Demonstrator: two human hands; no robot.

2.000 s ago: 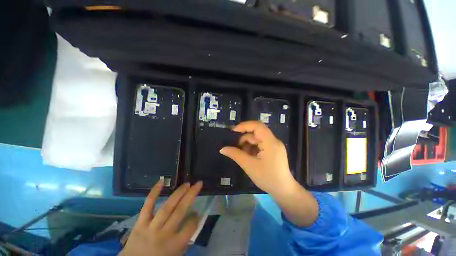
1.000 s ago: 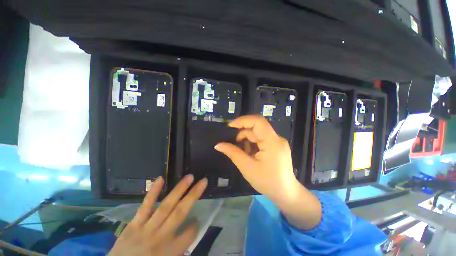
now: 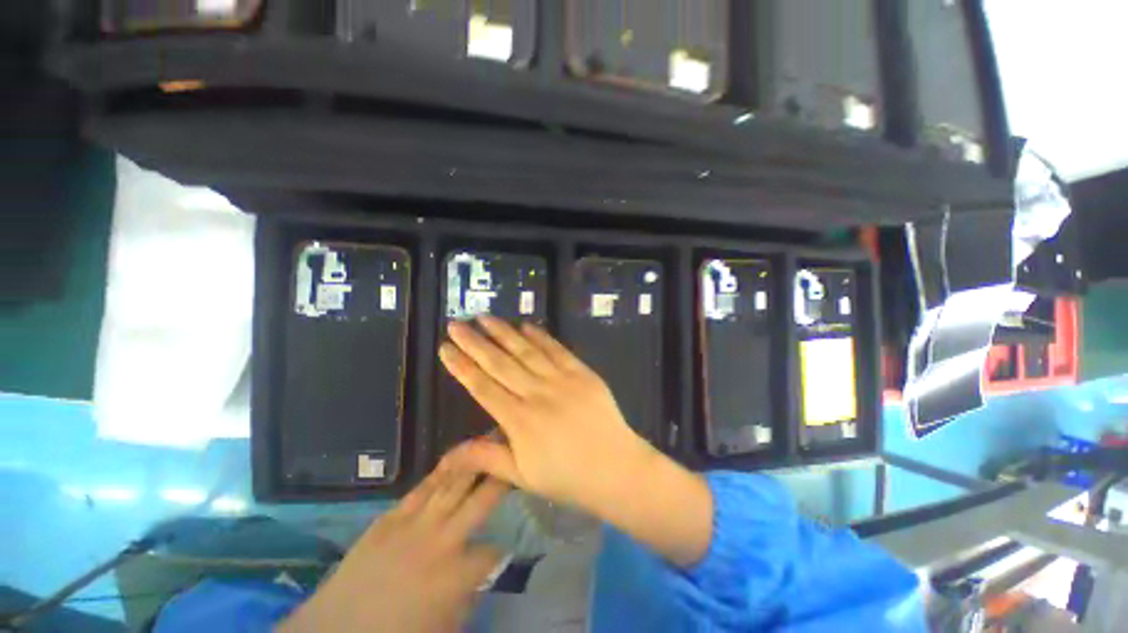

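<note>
A black foam tray holds five phone assemblies in a row. My right hand lies flat over the black film of the second phone assembly from the left, fingers extended, covering its middle and lower part. My left hand, blurred, is at the tray's front edge by the same phone, its fingertips meeting my right thumb. No tool or piece shows in either hand. The leftmost phone is uncovered by hands. The rightmost phone shows a white battery with yellow edges.
Another black foam tray with phones stands behind. A large white sheet lies left. At right, glossy black strips with white borders curl beside a red parts tray. A metal frame runs below on the right.
My right hand has gone from a raised, curled pose to lying flat on the second phone. My left hand has moved right, towards my right thumb. The view has shifted, showing more of the rear tray.
</note>
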